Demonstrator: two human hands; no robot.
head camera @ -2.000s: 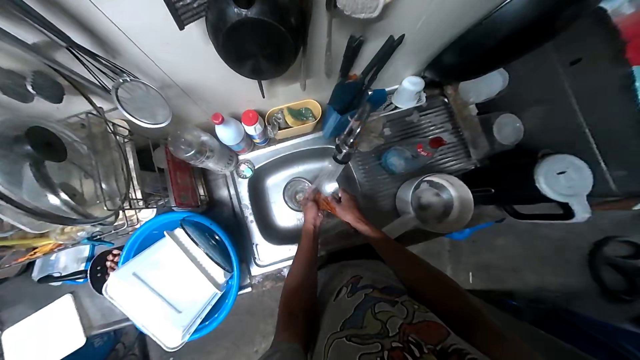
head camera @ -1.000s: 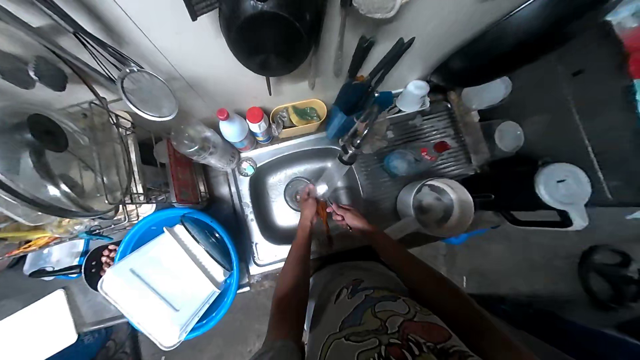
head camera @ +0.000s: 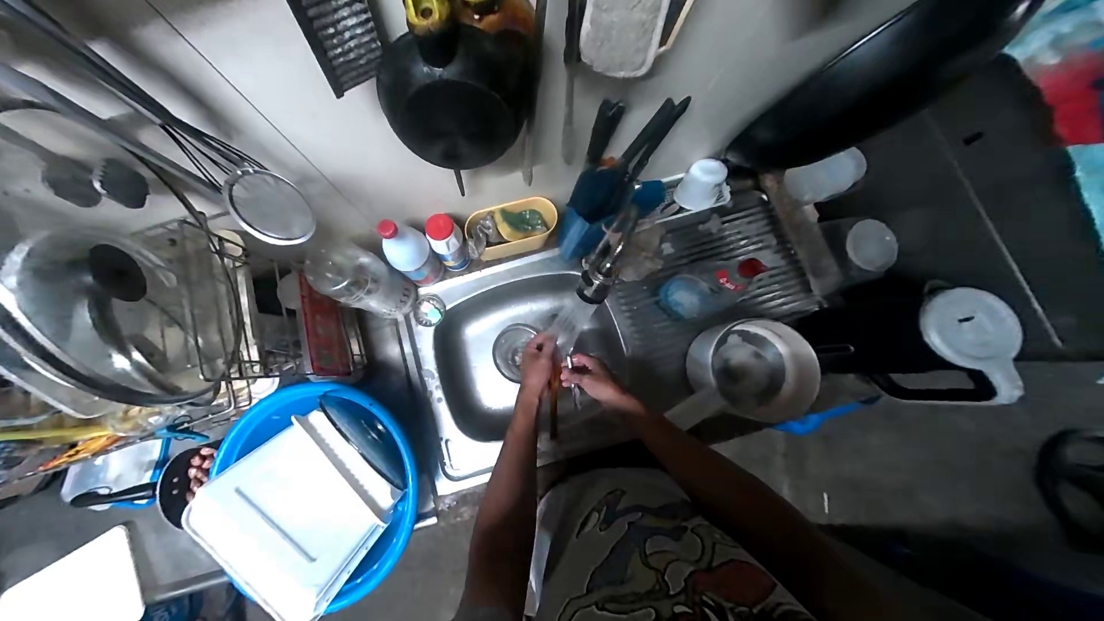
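Water runs from the tap (head camera: pixel 593 280) over my left hand (head camera: pixel 539 364), which is closed on a slim carrot-like orange-brown item (head camera: pixel 554 401) hanging downward. Close on its right, my right hand (head camera: pixel 597 378) grips a thin metallic utensil (head camera: pixel 573 371), whose exact kind is unclear. Both hands are above the near part of the steel sink (head camera: pixel 470 379), to the right of its round drain strainer (head camera: pixel 511 349). Fingers partly hide both held items.
At the left stands a blue basin (head camera: pixel 401 483) with a white plastic container (head camera: pixel 285 517). A saucepan (head camera: pixel 789 371) rests at the right on the ribbed drainboard (head camera: pixel 733 233). Bottles (head camera: pixel 407 250) and a yellow sponge tray (head camera: pixel 517 246) line the sink's back edge. Knives stand in a blue holder (head camera: pixel 591 211).
Two seconds ago my hands were close together under the tap; they have since moved slightly apart. The orange-brown item now hangs downward.
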